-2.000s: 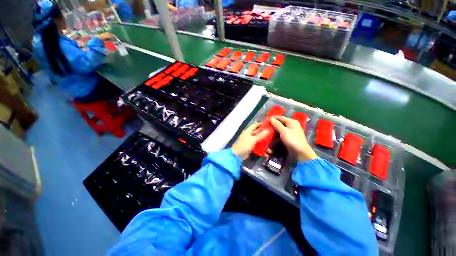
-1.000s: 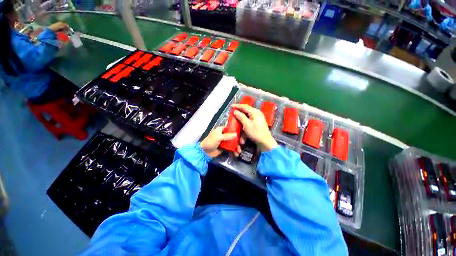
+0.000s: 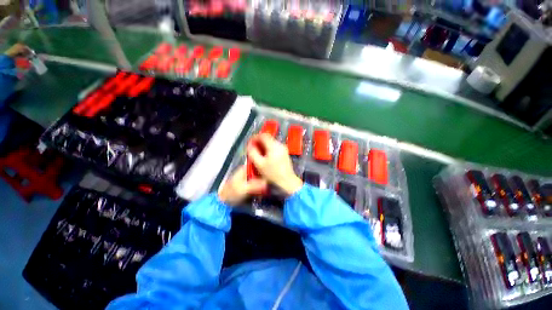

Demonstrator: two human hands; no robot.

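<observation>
My left hand (image 3: pixel 242 185) and my right hand (image 3: pixel 270 158), both bare and slightly blurred, hold a red covered unit (image 3: pixel 251 168) between them above the left end of the clear tray (image 3: pixel 409 212). The fingers hide part of it. The tray's far row holds red covered units, such as the one at the right end (image 3: pixel 377 166). Its near row holds black units; the rightmost (image 3: pixel 390 223) has a white label. My forearms cover part of the near row.
A black tray (image 3: pixel 163 130) with red covers sits at left, beside a white liner (image 3: pixel 216 148). Another black tray (image 3: pixel 91 242) lies lower left. A stack of clear trays (image 3: pixel 460 227) with black units stands right. A red-filled tray (image 3: pixel 190 62) lies on the green belt (image 3: pixel 302 88). A person's sleeve shows far left.
The view has turned right, so the trays appear further left and more of the right stack shows. Both hands still hold the red piece over the tray's left end.
</observation>
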